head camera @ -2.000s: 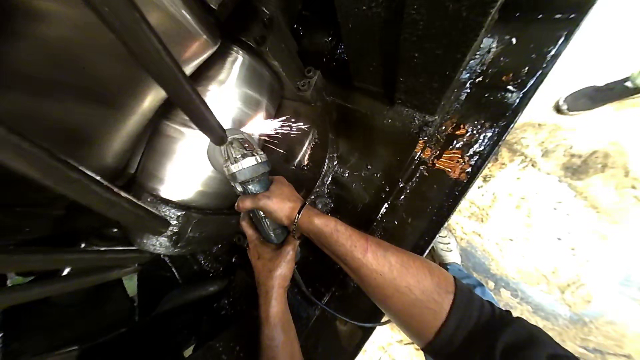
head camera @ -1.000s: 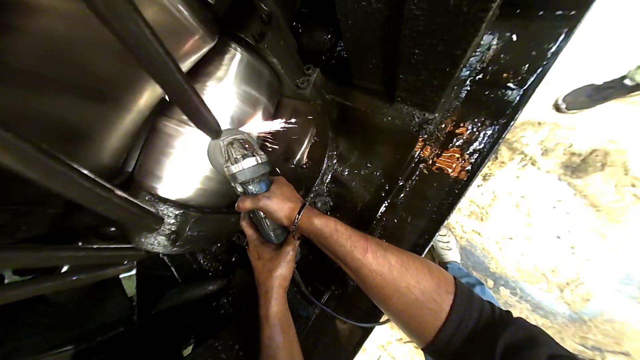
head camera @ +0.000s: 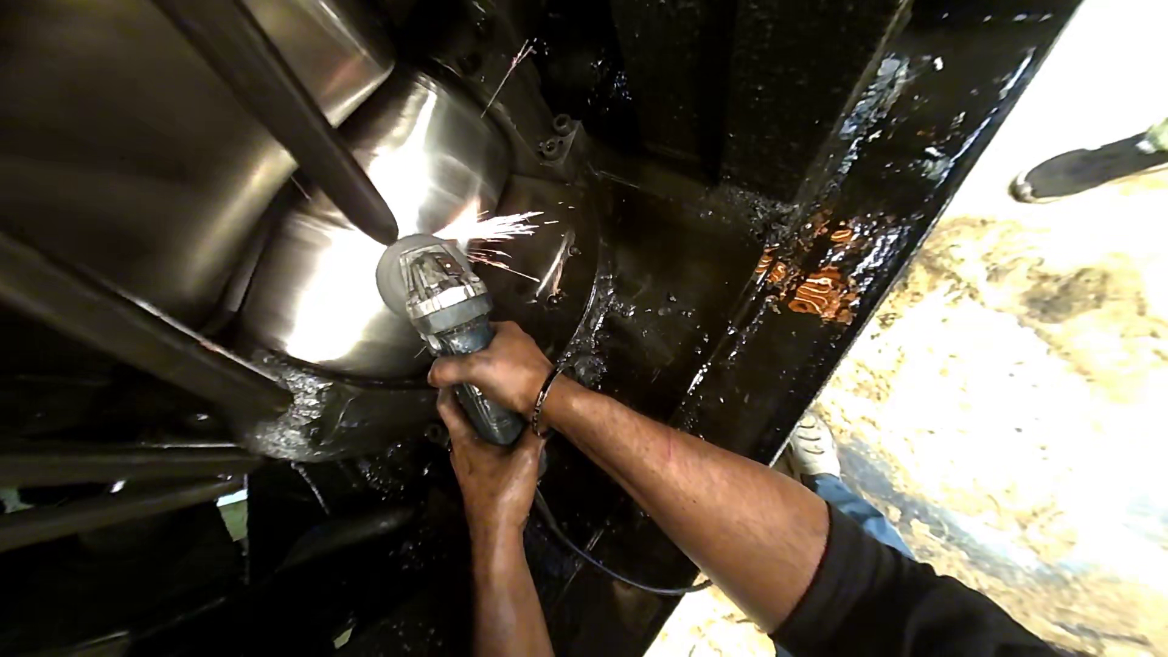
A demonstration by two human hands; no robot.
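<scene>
An angle grinder (head camera: 447,306) is held in both bare hands, its disc against a shiny curved metal part (head camera: 365,283). My right hand (head camera: 506,365), with a dark bracelet at the wrist, wraps the body just behind the grinder's head. Lower down, my left hand (head camera: 488,461) grips the rear of the body. Bright sparks (head camera: 497,228) fly to the right from the disc. The end of a dark metal bar (head camera: 342,187) comes down close to the disc guard. The exact spot of contact is hidden by the grinder's head.
Dark metal bars (head camera: 137,328) cross the left side. A black, wet-looking metal plate (head camera: 712,274) extends to the right, with an orange patch (head camera: 821,292) near its edge. The grinder's cable (head camera: 620,579) curves below my right forearm. Another person's shoe (head camera: 1086,169) stands on the floor at upper right.
The sparks have changed shape, and a few now fly farther up. Both hands stay on the grinder in about the same place.
</scene>
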